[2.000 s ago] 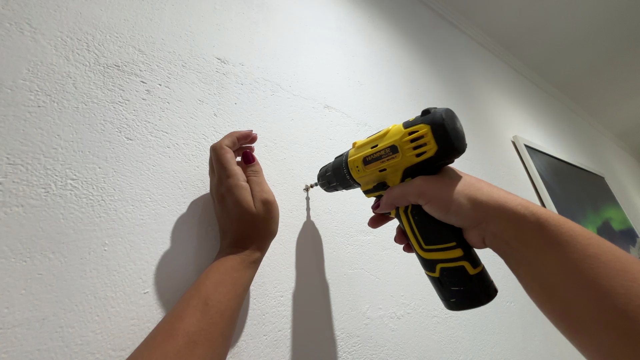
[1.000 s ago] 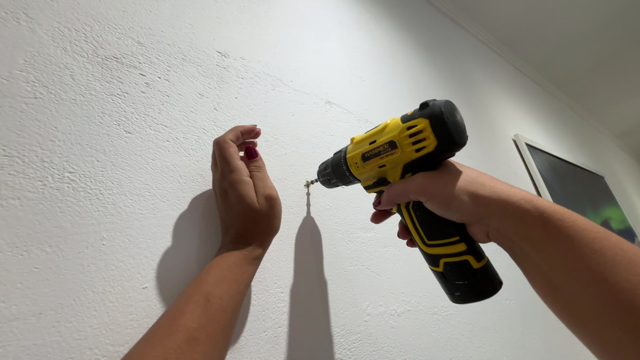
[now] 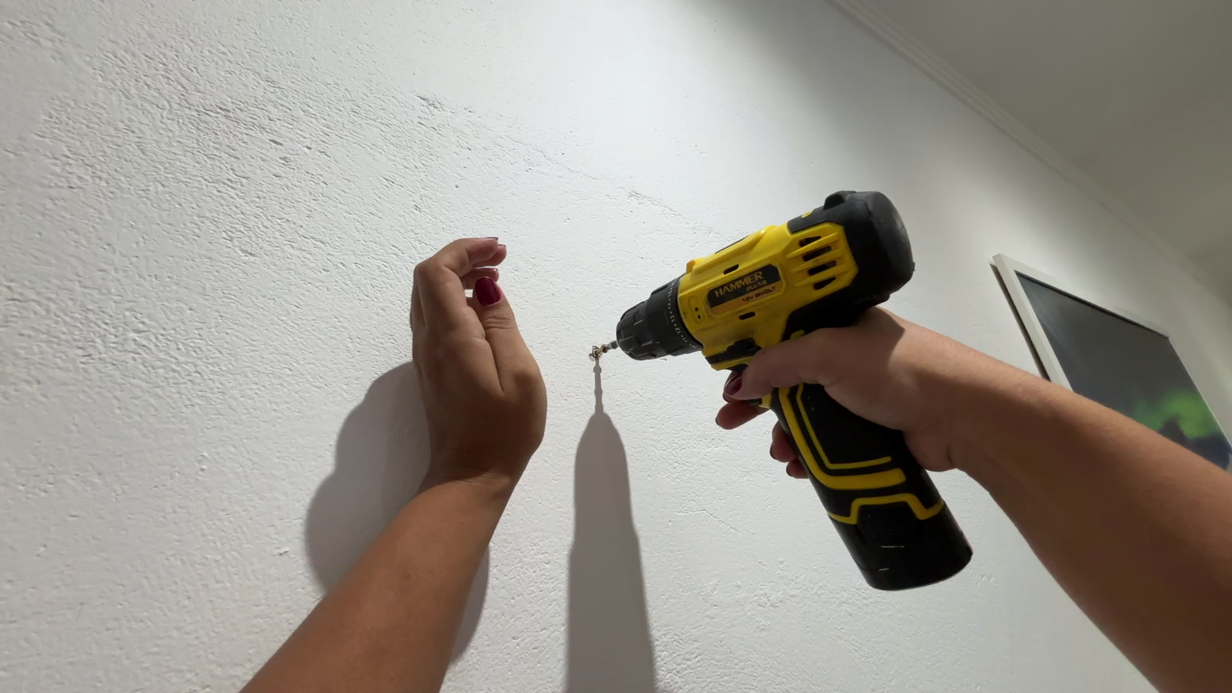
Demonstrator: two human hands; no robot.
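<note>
My right hand (image 3: 847,395) grips the handle of a yellow and black Hammer cordless drill (image 3: 784,279), which points left at the wall. From its black chuck (image 3: 657,322) a short length of drill bit (image 3: 609,346) shows, its tip at a small rough-edged hole (image 3: 596,353) in the white textured wall (image 3: 241,318). How deep the bit sits cannot be told. My left hand (image 3: 476,361) is raised beside the wall, left of the hole, with the fingers curled and the thumb up. It appears to hold nothing, and part of its palm is hidden.
At the right a framed picture (image 3: 1121,356) with a pale frame hangs on the wall. A moulding (image 3: 1001,115) runs along the edge between wall and ceiling (image 3: 1107,77). Shadows of the left hand and the drill fall on the wall.
</note>
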